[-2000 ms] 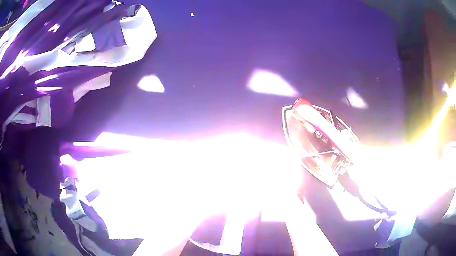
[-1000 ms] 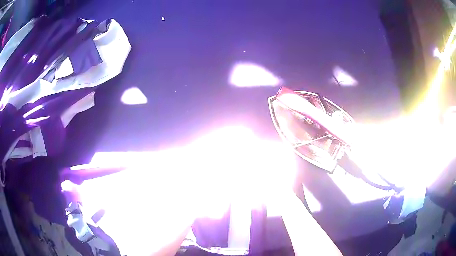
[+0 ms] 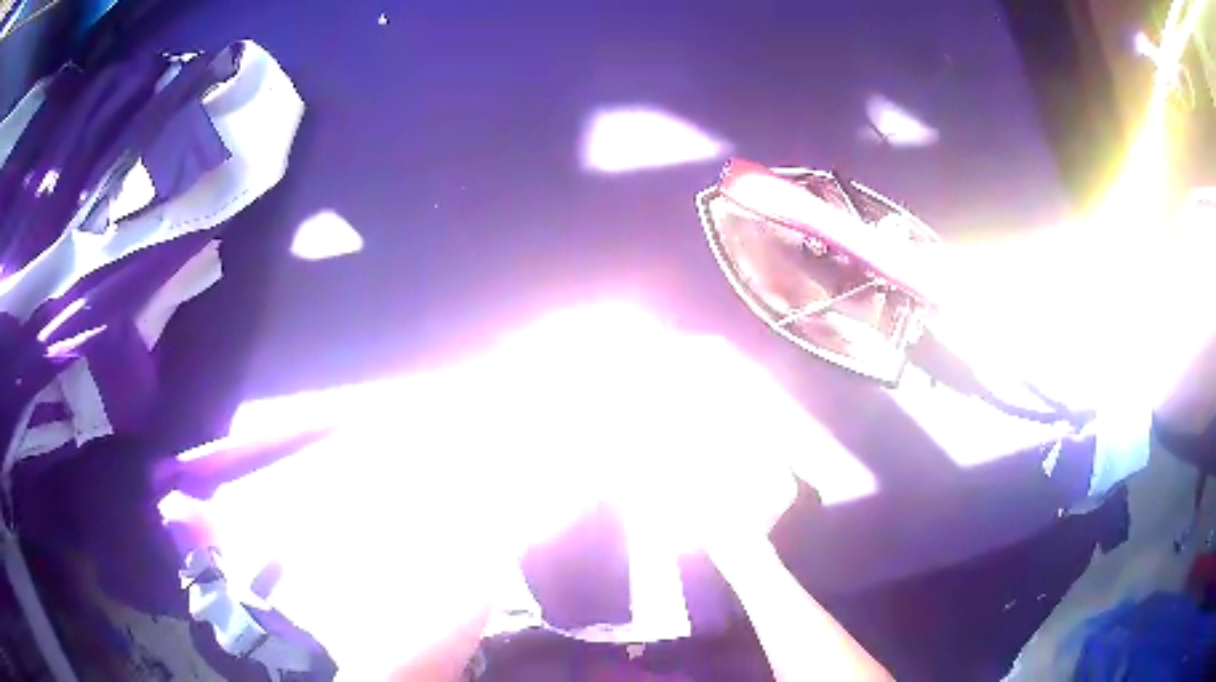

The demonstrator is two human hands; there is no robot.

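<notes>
The garment piece [image 3: 580, 566] lies at the near table edge, dark purple with pale bands; most of it is washed out by glare. My left hand is lost in the glare; only its forearm shows at the bottom, left of centre. My right forearm reaches up from the bottom, right of centre, and its hand is also lost in the glare. Whether either hand holds the cloth cannot be told. The steam iron [image 3: 820, 273] rests on the table right of the garment, with no hand seen on it.
A pile of dark cloth with white bands [image 3: 254, 127] lies at the left. Pale and dark pieces [image 3: 234, 613] hang at the near left edge. The iron's dark cord [image 3: 987, 380] runs right. Sunlight patches mark the purple table cover [image 3: 467, 107]. Something blue [image 3: 1134, 640] is at the lower right.
The view has shifted, so the iron and pile sit higher and further left in it. My right forearm has moved slightly left relative to the iron, and the glare's shape over the garment has changed.
</notes>
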